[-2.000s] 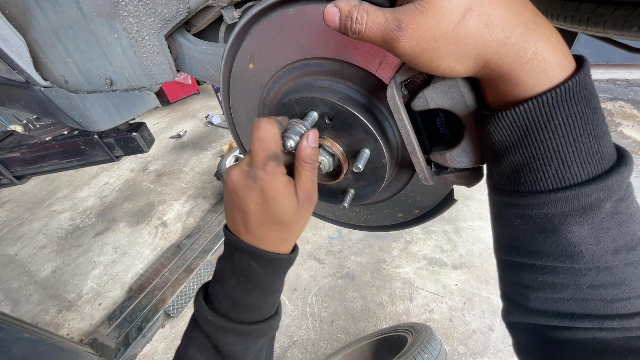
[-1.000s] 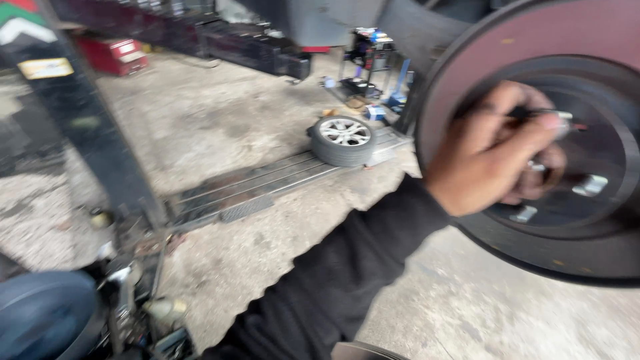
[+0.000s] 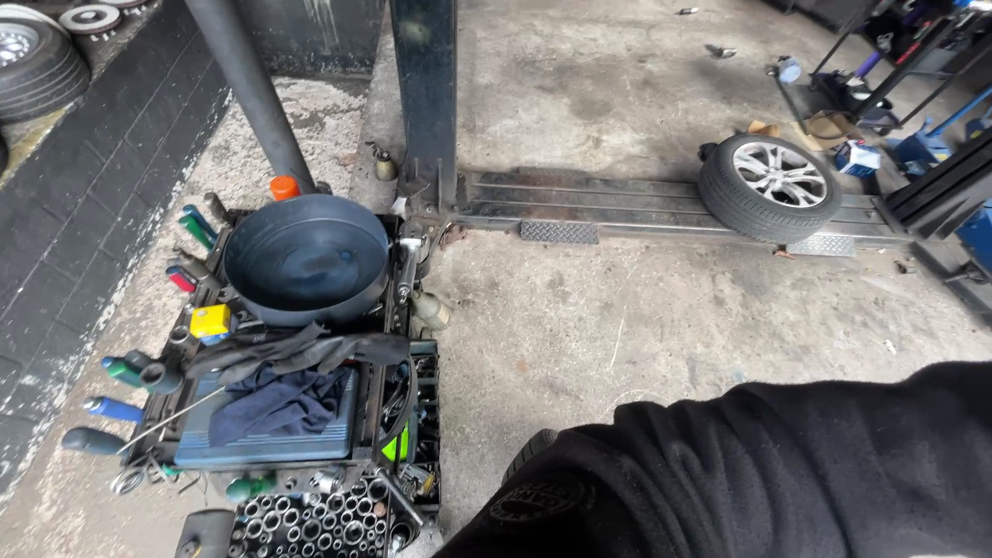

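Neither of my hands shows in the head view; only a black sleeve (image 3: pixel 697 473) fills the lower right. At the left stands a tool cart with a round dark plastic basin (image 3: pixel 310 260) on it. Black gloves (image 3: pixel 310 349) and a dark blue cloth (image 3: pixel 283 407) lie over a blue case (image 3: pixel 209 426). Many metal sockets (image 3: pixel 310 527) stand upright in a tray at the cart's near end. Screwdriver handles (image 3: pixel 116 408) stick out along its left side, near a yellow box (image 3: pixel 210 322).
A wheel with a silver alloy rim (image 3: pixel 779 177) lies on the lift's metal base plate (image 3: pixel 651 201). A dark lift post (image 3: pixel 425 101) rises behind the cart. A black block wall (image 3: pixel 116 170) runs along the left. Part of a tire (image 3: pixel 531 453) shows beside my sleeve.
The view has swung left, from the brake disc to the tool cart. Both hands were at the disc and caliper two seconds ago, one on the wheel studs; now both are out of sight.
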